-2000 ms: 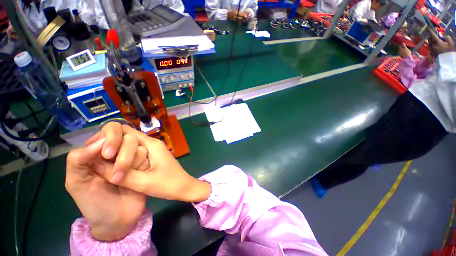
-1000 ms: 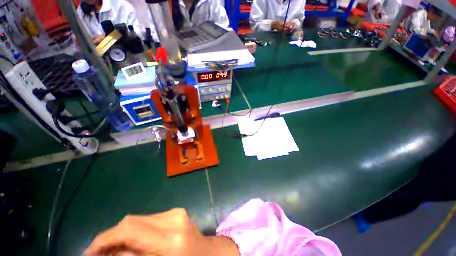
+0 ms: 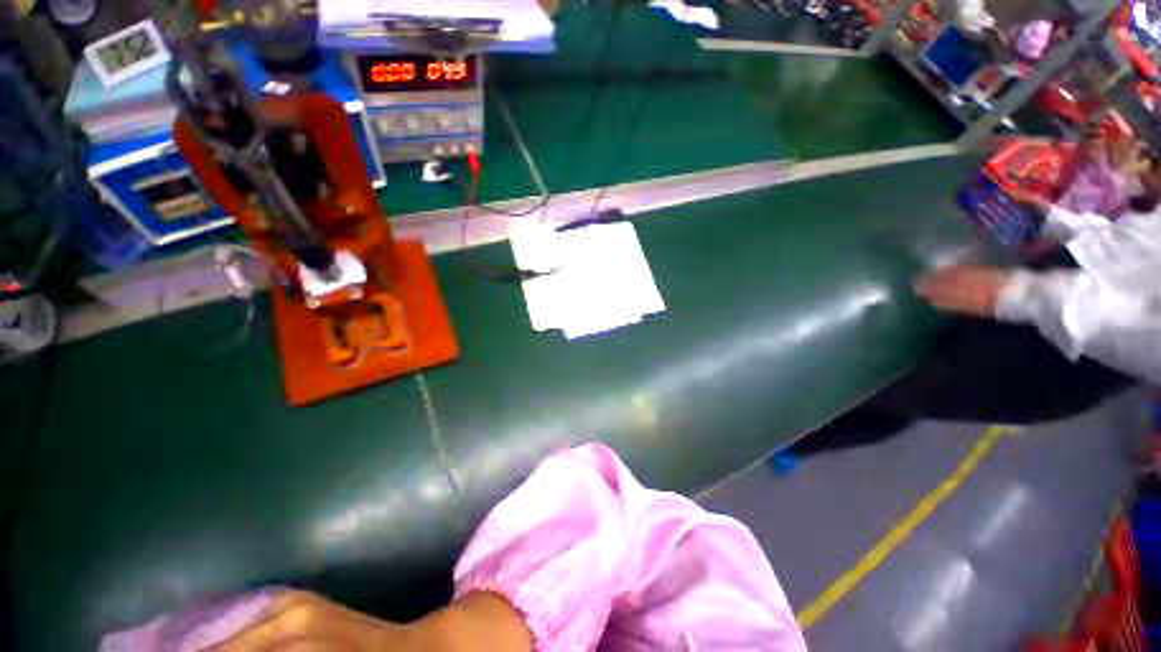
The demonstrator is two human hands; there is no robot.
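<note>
The orange-red clamp fixture stands on the green bench at the left. A small white block sits under its dark metal mechanism, and no unit shows on the base plate. My right hand is low at the bottom edge, blurred and cut off, so its fingers cannot be read. Its pink sleeve crosses the bottom middle. A pink cuff shows at the bottom left, but my left hand itself cannot be made out.
White paper sheets lie right of the fixture. The power supply and blue-fronted instrument stand behind it. At the right, another person's hand reaches over the bench, near a red tray.
My hands, clasped in front of the fixture two seconds ago, have dropped to the bottom edge. The view has swung right since one second ago. The neighbouring person's arm now extends over the bench.
</note>
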